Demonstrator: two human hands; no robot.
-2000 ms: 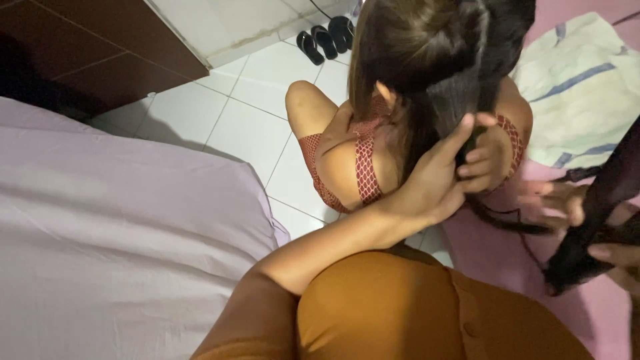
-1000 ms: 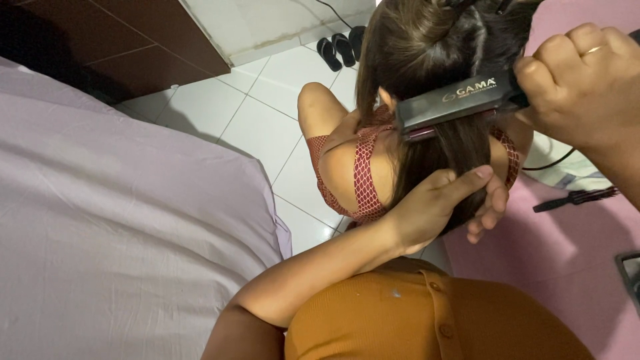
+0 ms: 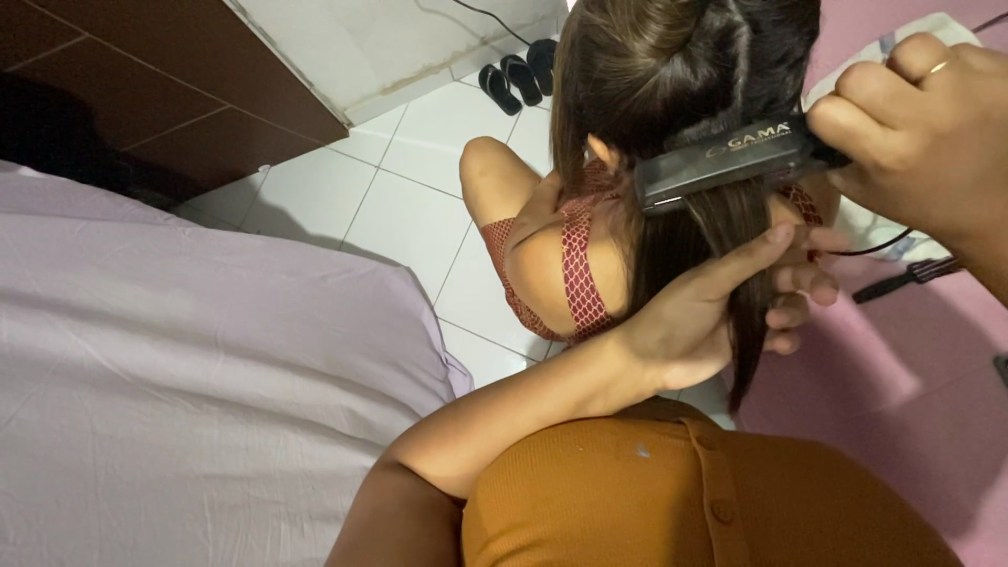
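My right hand (image 3: pixel 906 134) is closed around the handle of a black Gama hair straightener (image 3: pixel 724 161). Its plates lie across a section of a seated person's long dark hair (image 3: pixel 669 252), just below the back of the head. Under the straightener, my left hand (image 3: pixel 732 303) supports the lower part of that section, which runs over the palm and hangs past the fingers; the fingers are partly spread. The person sits with their back to me and wears a red patterned strap top (image 3: pixel 581 268). Part of the hair above is gathered up.
A bed or table with a lilac sheet (image 3: pixel 197 354) fills the left. Black flip-flops (image 3: pixel 520 79) stand on the white tiled floor (image 3: pixel 409 205) by the wall. To the right, a black comb or brush (image 3: pixel 906 279) and a white cloth (image 3: pixel 866 220) lie on a pink surface (image 3: pixel 866 449). A cord runs there.
Two seconds ago my right hand was off to the right, beside a dark object; by one second ago it had the straightener on the hair. The left hand has stayed at the hair.
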